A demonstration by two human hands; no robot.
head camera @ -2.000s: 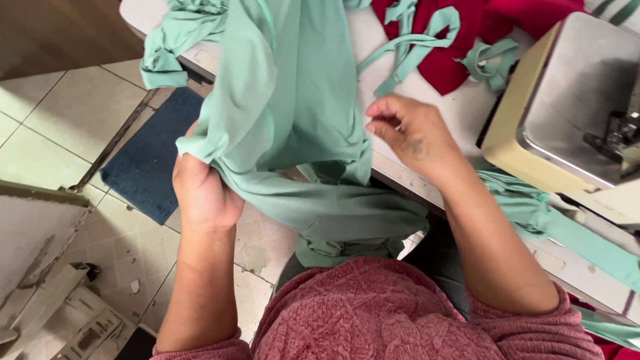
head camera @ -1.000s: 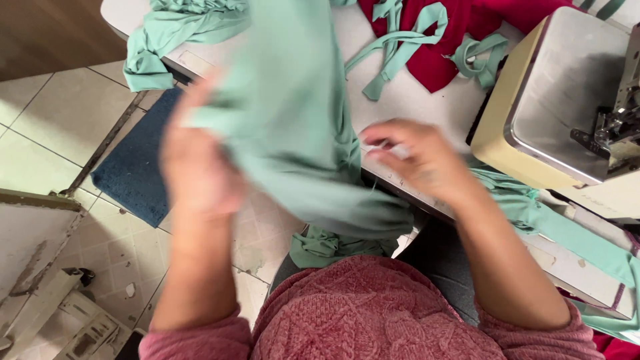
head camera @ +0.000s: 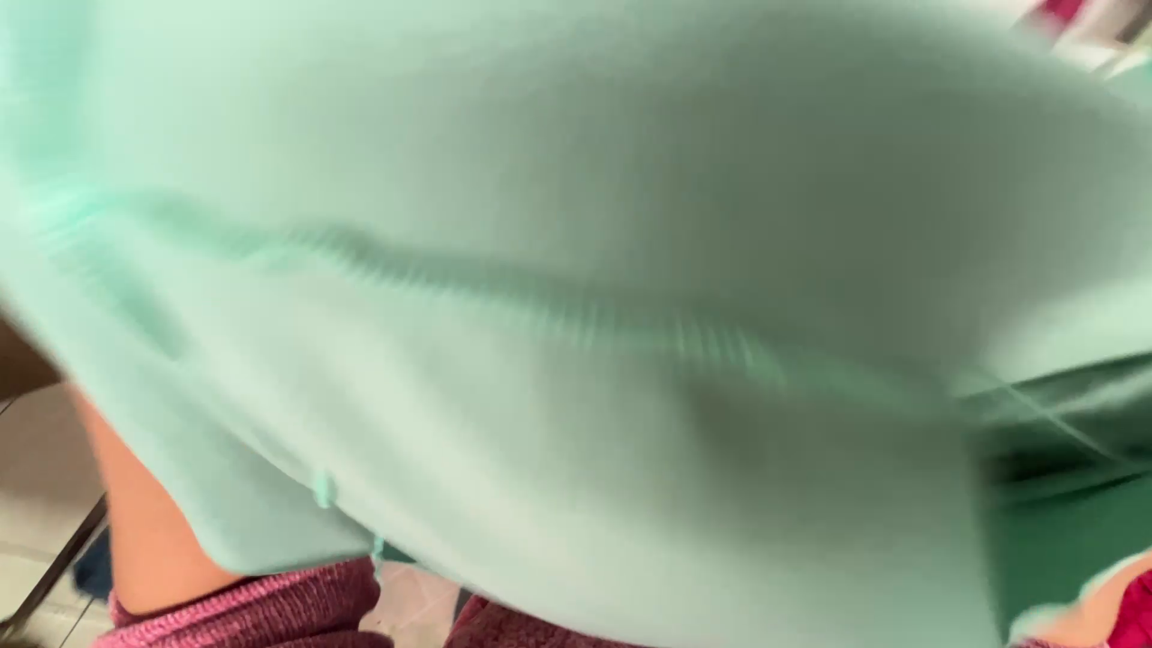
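Observation:
A mint-green fabric garment, blurred by motion, fills most of the head view very close to the camera. A gathered, overlocked seam runs across it from upper left to right, and loose thread ends hang from its lower left edge. My left hand is hidden behind the cloth; only the left forearm shows at lower left, above a pink knit cuff. My right hand is hidden too, with a bit of arm and pink sleeve at the lower right corner.
Light floor tiles and a piece of the dark blue mat show at lower left. A blurred bit of red cloth lies at the top right. The garment covers the sewing machine and most of the table.
The mint garment has been lifted from over the table edge and lap up close in front of the camera. Both hands, visible before, are now hidden.

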